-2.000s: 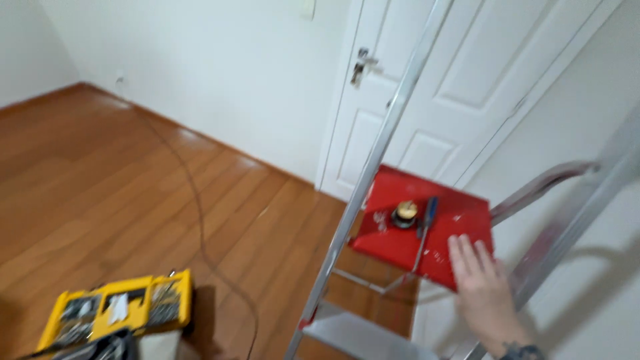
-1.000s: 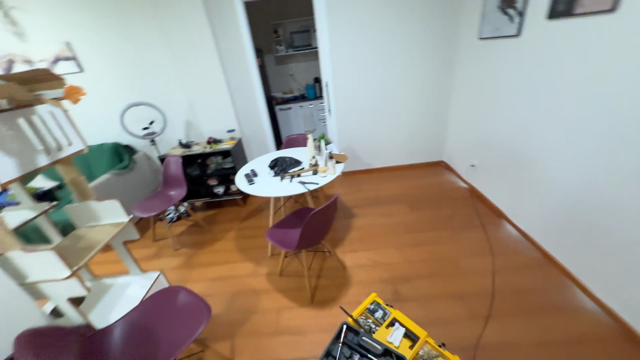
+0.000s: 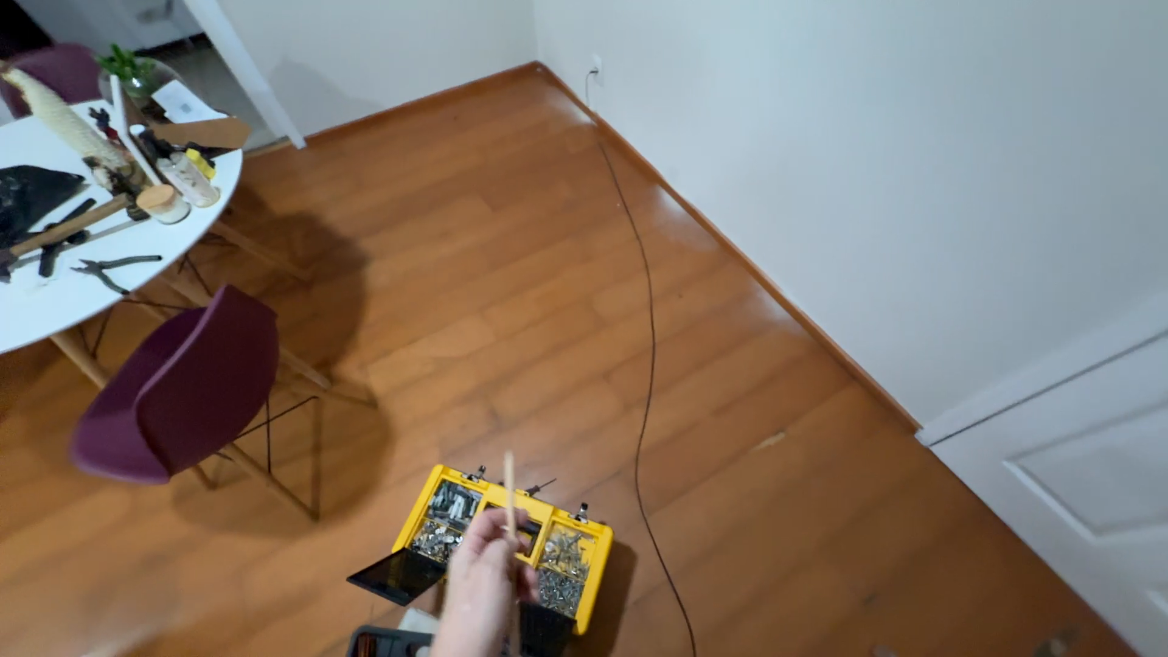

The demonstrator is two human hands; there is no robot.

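My left hand [image 3: 484, 575] is at the bottom centre, its fingers closed around a thin, pale wooden stick [image 3: 510, 479] that points up and away. Below and behind the hand is a yellow organizer case [image 3: 598, 584] on the floor, with small compartments of screws and wall plugs. Its dark transparent lids [image 3: 397, 575] are swung open. The hand hides the middle of the case. Part of a black tool case [image 3: 388, 642] shows at the bottom edge. My right hand is out of view.
A white round table [image 3: 205, 228] at left holds pliers [image 3: 114, 266], a hammer [image 3: 78, 226], jars and a plant. A purple chair [image 3: 196, 383] stands beside it. A dark cable [image 3: 650, 347] runs along the wooden floor to a wall outlet [image 3: 597, 68]. A white door [image 3: 1077, 456] is at right.
Two seconds ago a hand was over the red tray of a stepladder; the ladder is now out of view. My left hand has come into view with the stick. The view has swung widely.
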